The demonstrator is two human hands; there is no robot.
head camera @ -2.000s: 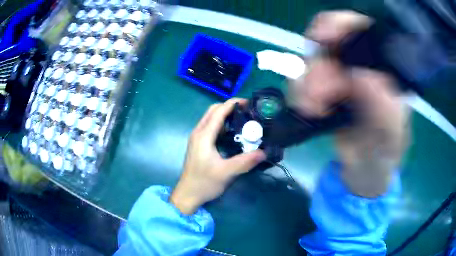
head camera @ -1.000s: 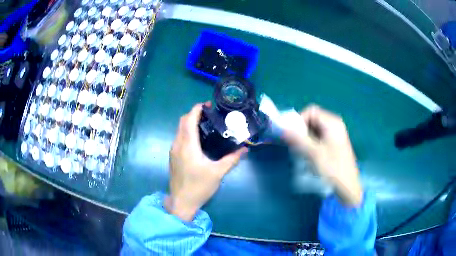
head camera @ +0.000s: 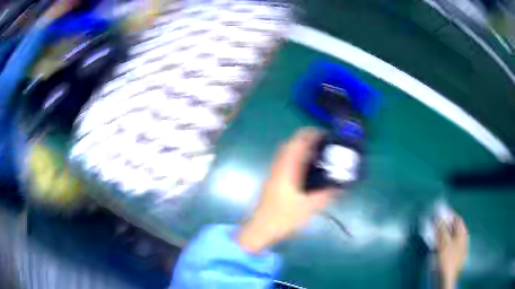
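The view is blurred. My left hand (head camera: pixel 288 195) grips a black lens housing (head camera: pixel 316 170) from its left side, over the green mat. A white-capped motor (head camera: pixel 339 162) sits on the housing, and a thin wire (head camera: pixel 339 224) shows below it. The lens is too blurred to make out. My right hand (head camera: pixel 453 240) is small and blurred at the lower right, with its fingers at a white wipe or paper piece (head camera: pixel 437 221).
A small blue parts bin (head camera: pixel 370 96) with dark contents stands just beyond the housing. A blister tray of white-capped motors (head camera: pixel 164 107) lies at left, with dark housings (head camera: pixel 73 84) beyond it. The dark electric screwdriver (head camera: pixel 485 176) lies at right.
The camera view has swung, so the tray, bin and housing appear farther right. My right hand has moved away from the housing to the lower right with the white piece. My left hand still holds the housing.
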